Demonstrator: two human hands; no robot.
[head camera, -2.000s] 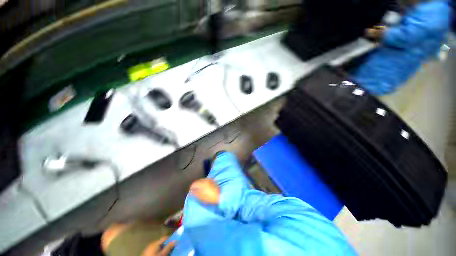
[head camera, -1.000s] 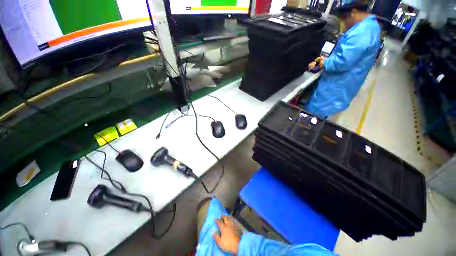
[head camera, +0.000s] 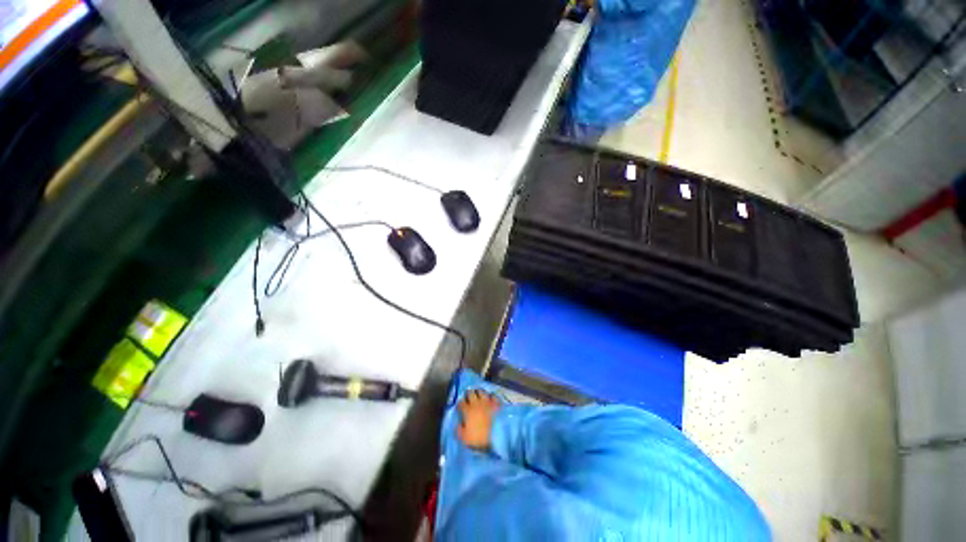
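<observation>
My right hand rests on my blue-clothed lap at the lower middle, below the bench edge, and I see nothing in it. My left hand is not in the picture. Nearest in front, a black barcode scanner with a yellowish band lies on the pale bench. A second black scanner is cut off by the bottom edge. A stack of black phone trays stands on a blue stool to the right; phones with small white labels lie in some top pockets.
Computer mice and cables lie along the bench, with a dark phone at lower left. Yellow-green notes lie on the green matting. A tall black tray stack stands at the bench's far end, beside a person in blue.
The view has swung right and down, so the bench items and tray stack sit differently in the picture. The light scanner has left view. My right hand stays on my lap.
</observation>
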